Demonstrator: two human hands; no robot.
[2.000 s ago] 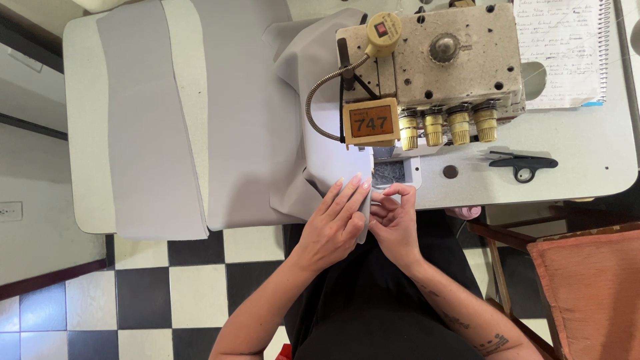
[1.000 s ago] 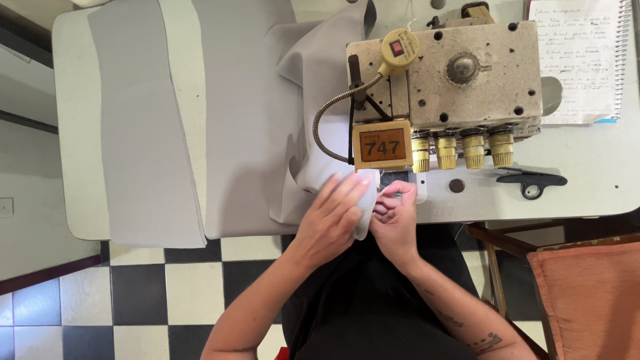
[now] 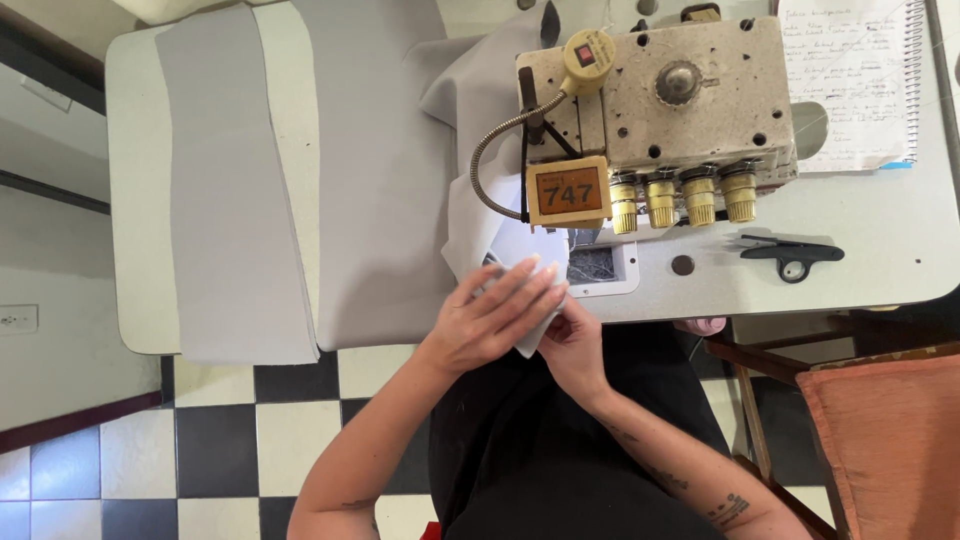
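An overlock sewing machine (image 3: 705,90) with brass tension knobs stands on the table. Light grey fabric (image 3: 476,202) runs along its left side, and its near end lies under the lamp at the front of the machine. My left hand (image 3: 491,319) rests spread over that fabric, fingertips pressing on it. Just right of it, my right hand (image 3: 574,349) pinches the fabric's edge, which hangs slightly past the table's front edge; the fingertips are partly hidden. The needle area is mostly covered by the machine head.
More grey fabric pieces (image 3: 225,187) lie flat across the left of the table. Black thread snips (image 3: 793,253) lie right of the machine, near a spiral notebook (image 3: 855,90) with handwriting. A chair with an orange cushion (image 3: 892,435) stands at the lower right.
The fabric end under my hands has shifted and folded, its corner now showing between them. My left hand has turned, its fingers now pointing more to the right. The view has moved slightly.
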